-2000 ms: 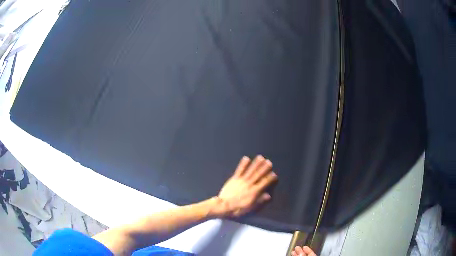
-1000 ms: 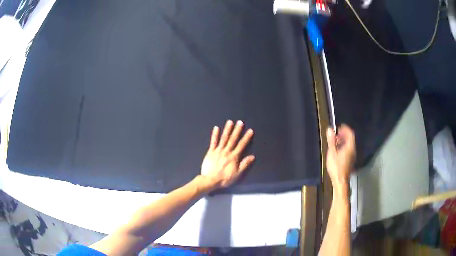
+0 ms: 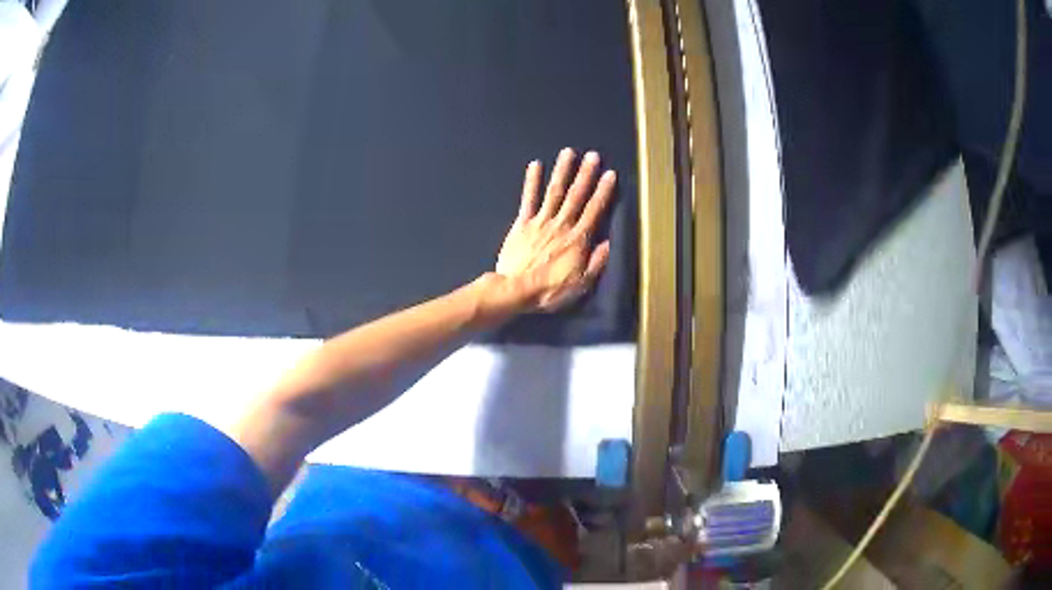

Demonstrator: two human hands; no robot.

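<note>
My left hand [image 3: 556, 244] lies flat on the dark fabric [image 3: 288, 150], fingers apart, close to its near edge and left of the rail. The brass-coloured double rail [image 3: 655, 265] is uncovered and crosses the table. At its near end, at the bottom, is the cutter's metal and pale cylindrical housing [image 3: 738, 519], partly blurred. Light-blue blocks [image 3: 613, 462] sit on both sides of the rail's near end. My right hand is out of the picture.
More dark cloth [image 3: 854, 150] lies beyond the rail, past a white strip [image 3: 756, 346]. A yellowish cord [image 3: 1001, 173] hangs at the right, near a pale wooden bar [image 3: 998, 416]. A red bag or box [image 3: 1027, 496] is at the lower right.
The cutter has come from the far part of the rail to its near end. The right hand has left the picture. The cloth beyond the rail lies apart from it, and the view has shifted.
</note>
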